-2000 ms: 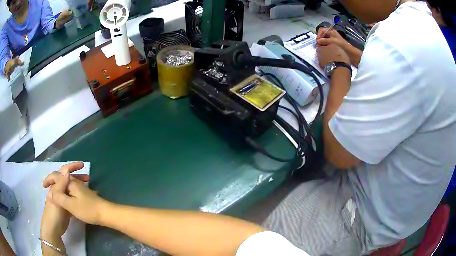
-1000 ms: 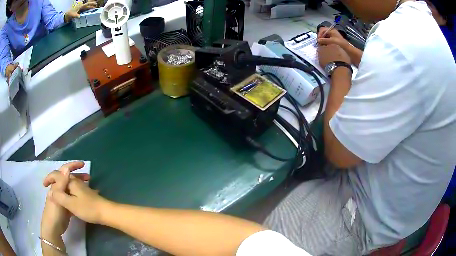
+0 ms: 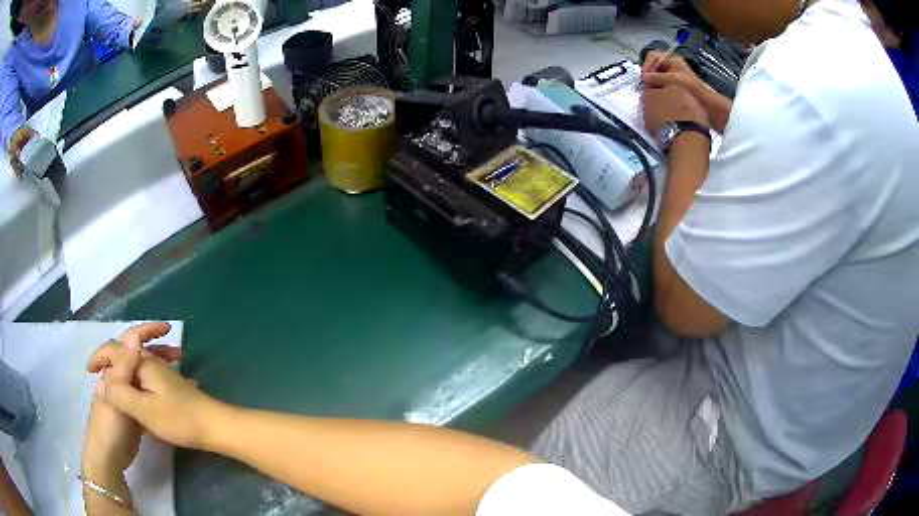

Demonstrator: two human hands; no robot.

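My right hand [image 3: 169, 405] reaches in from the bottom, its forearm crossing the bench edge, and is clasped over my left hand [image 3: 113, 418]. The fingers look interlaced, with some left fingertips sticking out at the top. No object shows in either hand. My left wrist wears a thin bracelet. Both hands are at the lower left, over a white sheet [image 3: 62, 348] on the dark green bench top. A pale blue-grey retail box [image 3: 14, 401] is cut off by the left edge, beside the hands and not touching them.
A soldering station [image 3: 458, 217] with thick cables stands mid-bench, beside a yellow tub [image 3: 356, 151] and a wooden box [image 3: 234, 171] bearing a white fan [image 3: 242, 76]. At right a seated person [image 3: 796, 191] holds a pen over a clipboard [image 3: 610, 83]. Another person [image 3: 60, 50] handles boxes, upper left.
My clasped hands have stayed in place. The person at upper left has lifted one hand from a box on the bench, and a box near their other hand has shifted. The view has shifted slightly.
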